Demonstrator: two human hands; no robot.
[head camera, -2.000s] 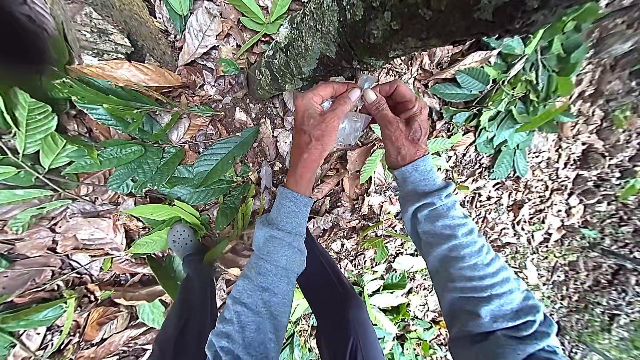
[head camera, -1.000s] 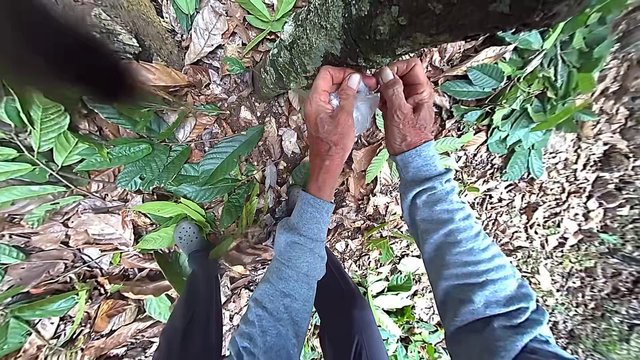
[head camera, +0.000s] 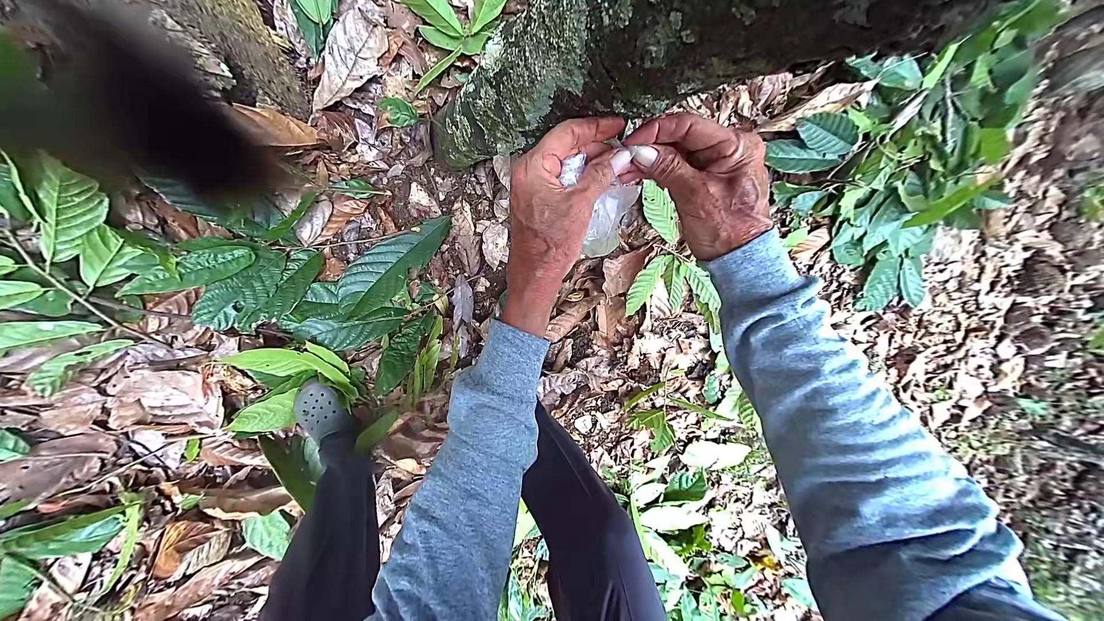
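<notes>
Both hands meet just below a lichen-covered tree trunk. My left hand pinches the gathered top of a clear plastic bag between thumb and fingers. From the right, my right hand pinches the same gathered plastic, its thumb tip close against the left thumb. The body of the bag hangs below the thumbs, partly behind my left hand. What the bag holds cannot be made out.
Dry leaf litter covers the ground. Leafy green plants grow at the left, and more foliage stands at the right. A grey perforated shoe rests among leaves. A dark blurred shape blocks the upper left.
The fingertips have shifted slightly about the plastic, both hands staying close together. The dark blurred shape reaches farther into the upper left than two seconds ago.
</notes>
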